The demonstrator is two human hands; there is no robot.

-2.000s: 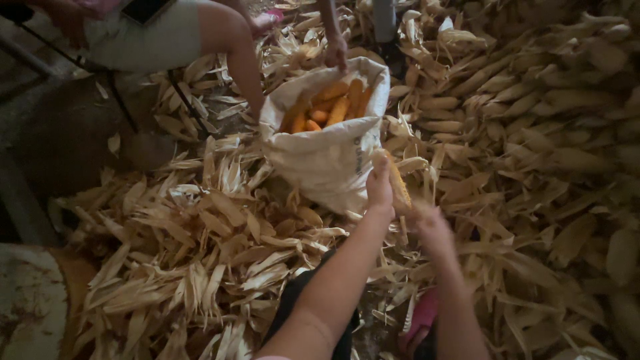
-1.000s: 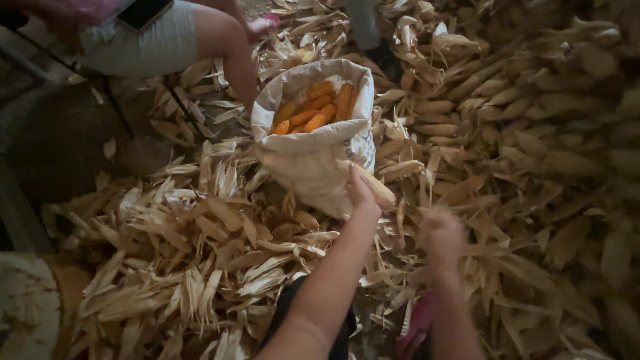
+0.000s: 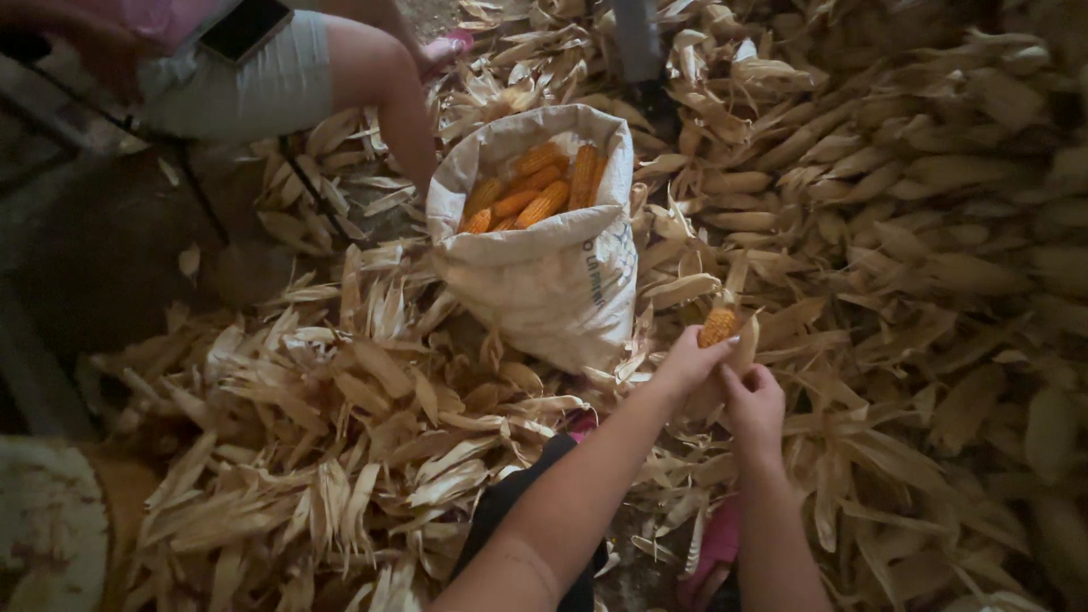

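Note:
Orange kernels show on the upper part of an ear of corn (image 3: pixel 719 326), with pale dry husk (image 3: pixel 746 343) pulled down at its right side. My left hand (image 3: pixel 690 361) grips the ear from the left. Close beside it, my right hand (image 3: pixel 756 399) pinches the husk between thumb and fingers. Up and to the left of both hands stands an open white woven sack (image 3: pixel 544 289) that bears writing. Several bare orange cobs (image 3: pixel 544 202) lie inside it, near its mouth.
Loose husks (image 3: pixel 374 399) cover the floor to the left. Unhusked ears (image 3: pixel 926 246) are heaped at the right. A seated person's leg (image 3: pixel 374 72) reaches the sack's left side, a phone (image 3: pixel 245 30) on the thigh. A round pale surface (image 3: pixel 51 527) stands lower left.
The ear in my left hand was covered in husk one second ago; now kernels show. My right hand has come in to meet the husk. The other person's hand has left the sack's rim.

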